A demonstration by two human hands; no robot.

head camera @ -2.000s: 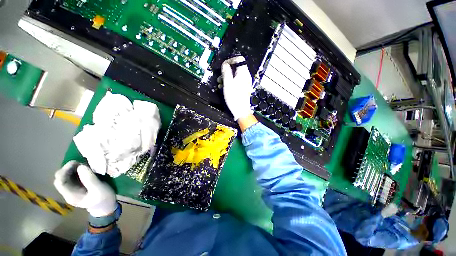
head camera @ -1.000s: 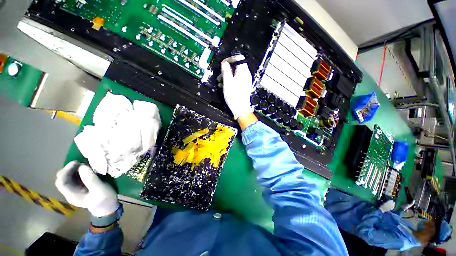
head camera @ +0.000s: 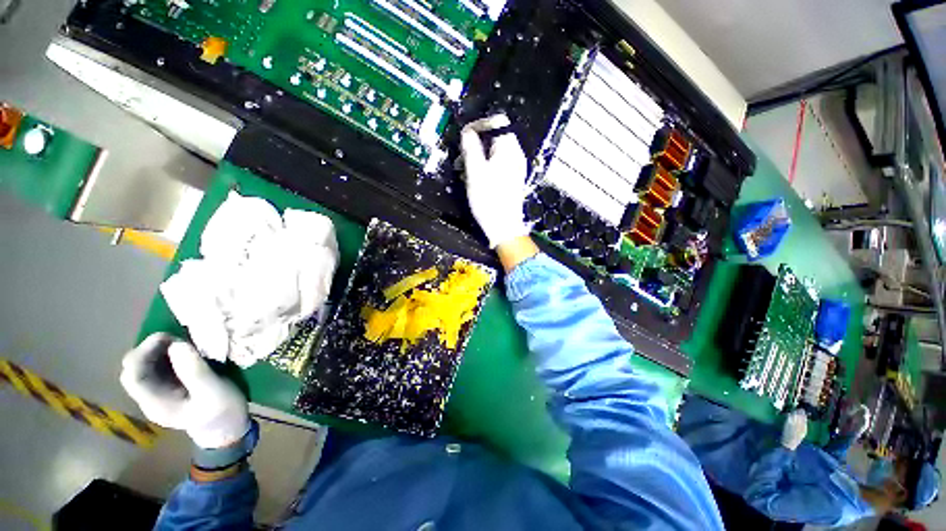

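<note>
A large black carrier (head camera: 311, 152) holds a green circuit board (head camera: 342, 83) with long white slots at the upper left and a power board with a white ribbed block (head camera: 602, 135) and orange-copper blocks (head camera: 661, 185) on the right. My right hand (head camera: 496, 182), white-gloved, rests on the carrier's black middle bar between the boards, its fingertips curled at a small dark part. Whether it grips that part I cannot tell. My left hand (head camera: 187, 389), white-gloved with a blue-grey wrist band, hangs at the mat's lower left corner, fingers apart and curved, empty.
A black white-speckled tray (head camera: 358, 384) holds a yellow heap (head camera: 425, 309). A crumpled white heap (head camera: 254, 275) lies beside it. Blue bins (head camera: 760, 228), a loose green board (head camera: 783, 332) and a black bar (head camera: 749, 319) are at the right. A co-worker's blue sleeve (head camera: 788, 482) and gloved hands are at lower right.
The view has shifted slightly. My hands keep about the same places and poses. The co-worker's hands have moved near the loose board.
</note>
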